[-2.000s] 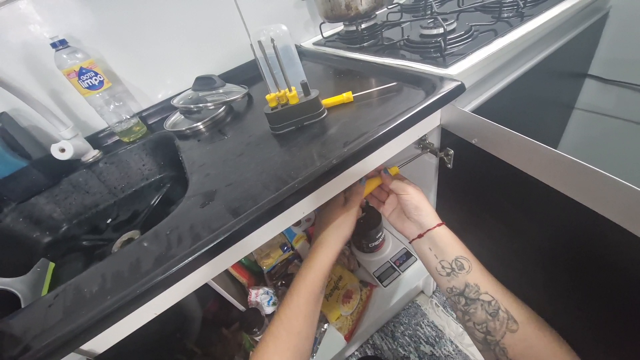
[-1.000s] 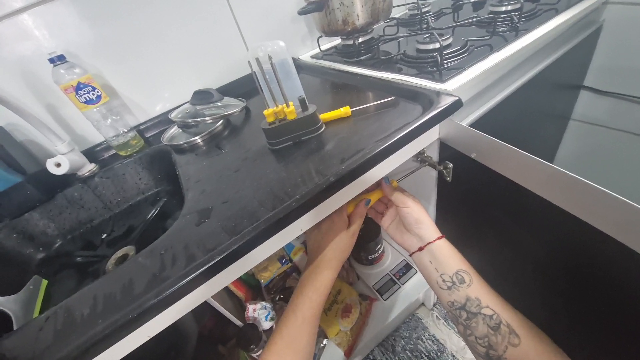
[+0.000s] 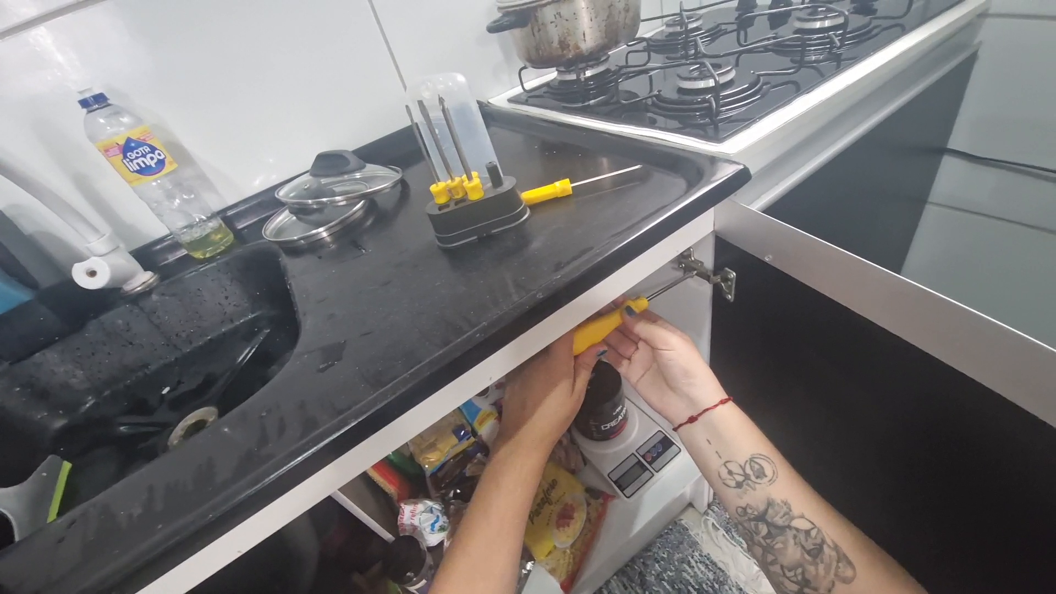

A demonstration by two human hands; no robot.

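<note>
Below the counter's front edge, a screwdriver with a yellow handle (image 3: 599, 330) points up and right, its shaft reaching the metal cabinet hinge (image 3: 695, 266). My left hand (image 3: 540, 392) is closed around the rear of the handle. The thumb and fingers of my right hand (image 3: 664, 355) hold the handle's front, near the shaft. On the black countertop, a second yellow-handled screwdriver (image 3: 548, 192) lies beside a black bit stand (image 3: 478, 216), which carries several yellow-ended shafts and has a clear plastic cover (image 3: 455, 115) behind it. The hinge joins the cabinet side to the black door; the blade's tip is too small to make out.
The open black cabinet door (image 3: 874, 396) stands at the right. Under my hands are a kitchen scale (image 3: 635, 462), a dark jar (image 3: 602, 404) and food packets (image 3: 561, 511). Around the counter are a sink (image 3: 148, 363), glass lids (image 3: 318, 219), a bottle (image 3: 157, 173) and a gas stove with a pot (image 3: 577, 33).
Both hands stay on the screwdriver at the hinge, with only slight shifts in the fingers and wrists. The things on the counter have not moved.
</note>
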